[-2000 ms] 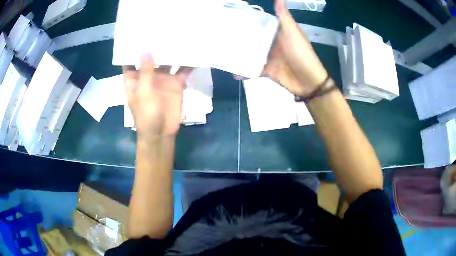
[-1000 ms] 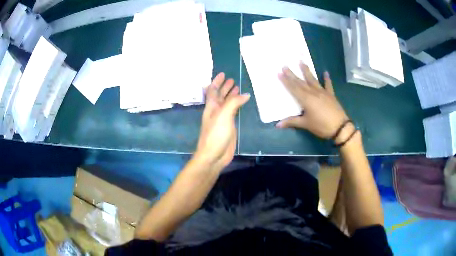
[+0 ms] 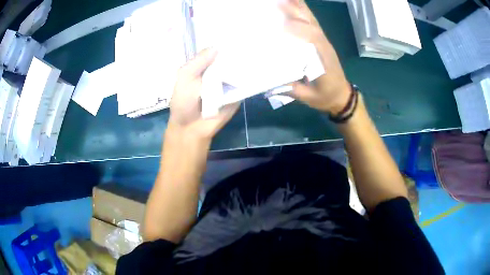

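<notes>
A white carton (image 3: 250,51) is held up between my two hands over the middle of the bench, its near end towards me with small flaps sticking out. My left hand (image 3: 194,96) grips its left side near the front corner. My right hand (image 3: 317,64) is round its right side, slightly blurred. The pile of flat white box blanks (image 3: 145,59) lies on the dark green bench left of the carton and partly behind it. A loose white card (image 3: 95,88) lies at the pile's left. A small white piece (image 3: 280,100) shows under the carton.
White cartons (image 3: 37,113) stand in a row at the far left. A stack of white cartons (image 3: 395,27) is at the back right, with more white blocks (image 3: 475,102) at the right edge. Below are a brown cardboard box (image 3: 115,207), a blue stool (image 3: 40,250) and a dark red seat (image 3: 465,166).
A second ago both hands were empty, the right resting on flat blanks. Now both hold a raised carton. The view has shifted, and the stack at right appears higher in the picture.
</notes>
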